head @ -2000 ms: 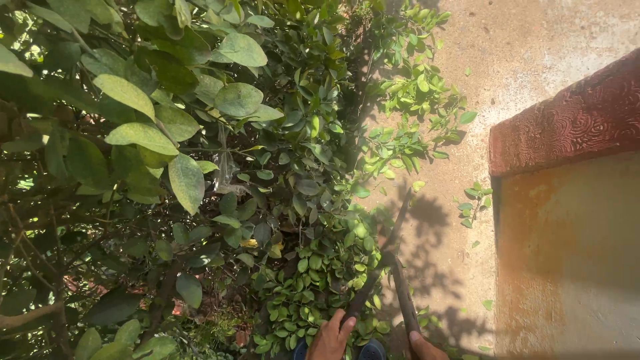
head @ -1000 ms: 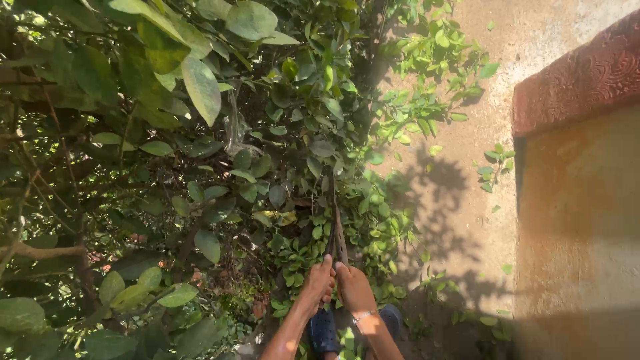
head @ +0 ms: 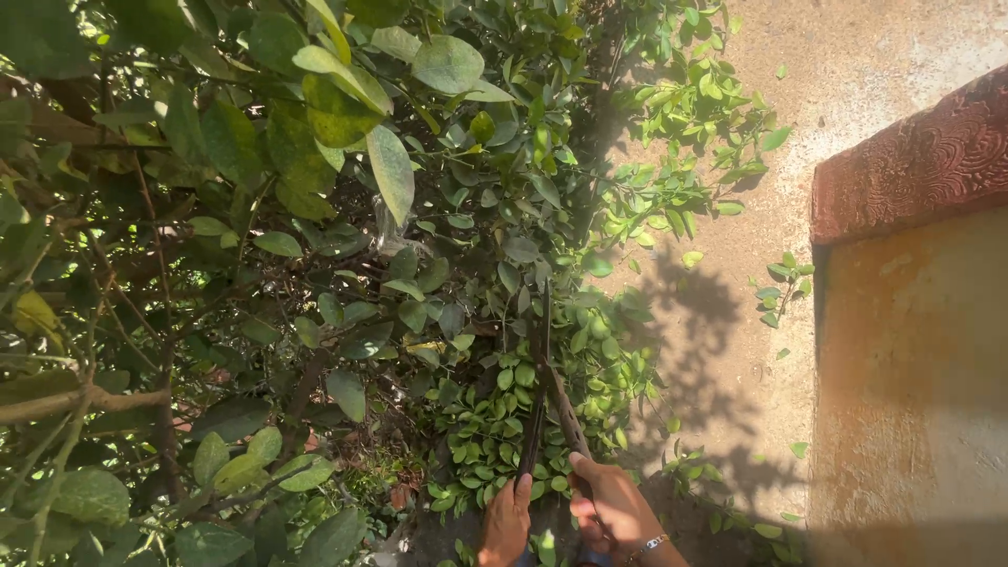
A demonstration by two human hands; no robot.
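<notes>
Near the bottom middle, my left hand [head: 505,520] is closed around one handle of a pair of hedge shears [head: 544,358]. My right hand [head: 610,504], with a bracelet at the wrist, grips the other handle. The handles stand slightly apart, and the narrow blades point away from me into the shaded side of a leafy hedge [head: 472,213]. Whether a stem lies between the blades cannot be told. Small bright green leaves [head: 488,449] surround the handles.
Cut leafy sprigs [head: 693,173] lie along the sunlit concrete ground [head: 748,315]. A small sprig [head: 783,290] rests near a low wall with a red patterned top [head: 906,173] at right. A bare branch [head: 87,400] crosses the hedge at left.
The shears were spread wide two seconds ago, then brought together with my hands side by side one second ago. Now the handles are somewhat apart again.
</notes>
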